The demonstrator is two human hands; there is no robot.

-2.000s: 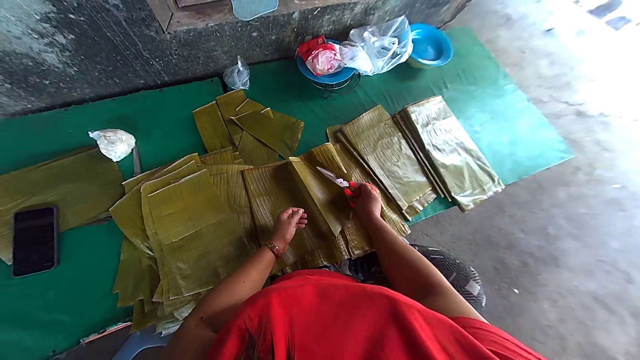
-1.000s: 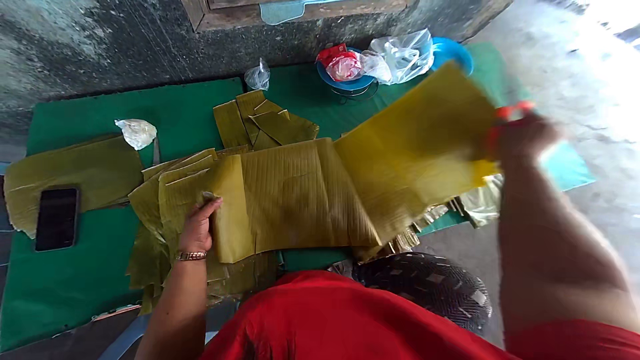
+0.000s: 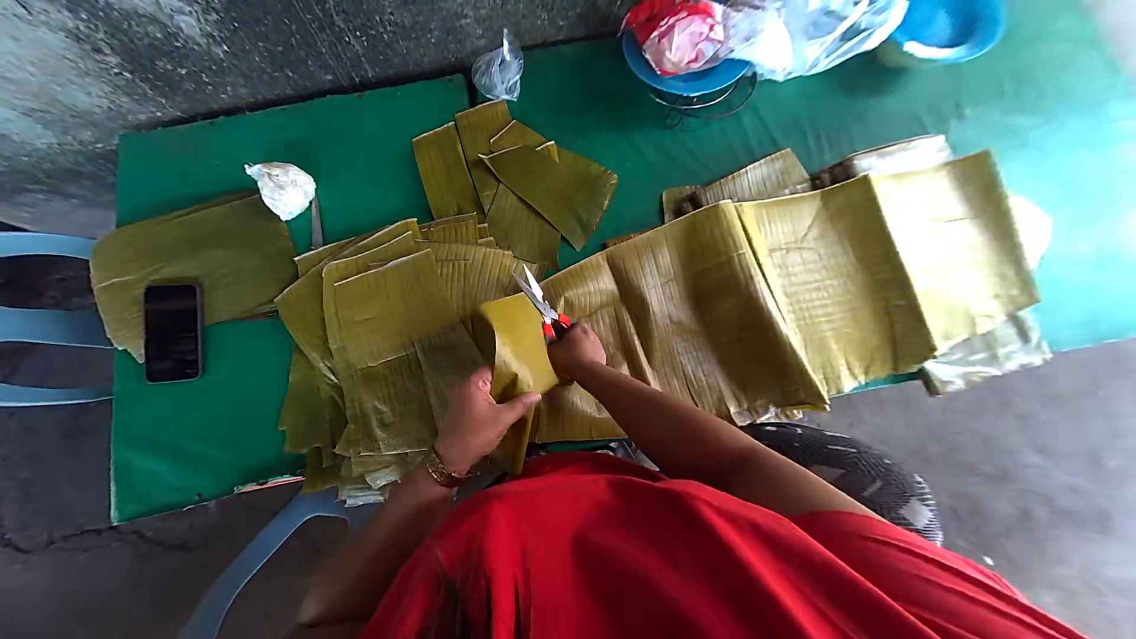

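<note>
A long banana leaf (image 3: 701, 302) lies spread across the table to the right, its left end folded over. My left hand (image 3: 484, 417) grips that folded end, thumb on top. In my right hand (image 3: 577, 351) is a pair of scissors (image 3: 537, 297) with red handles, blades slightly apart and pointing away from me at the fold's right side. Left of my hands is a stack of cut banana leaf pieces (image 3: 390, 311). Smaller leaf pieces (image 3: 524, 177) lie in a loose pile beyond the scissors.
On the green-covered table (image 3: 213, 444) are a black phone (image 3: 173, 333), more leaves (image 3: 222, 257), a crumpled white bag (image 3: 284, 189) and a knotted clear bag (image 3: 499, 71). Blue basins (image 3: 950, 27) and plastic bags (image 3: 808, 35) stand along the back. A blue chair (image 3: 53, 324) is at the left.
The long leaf, held up by my right hand one second ago, now lies across the table. My right hand has come left, beside my left hand, with the scissors.
</note>
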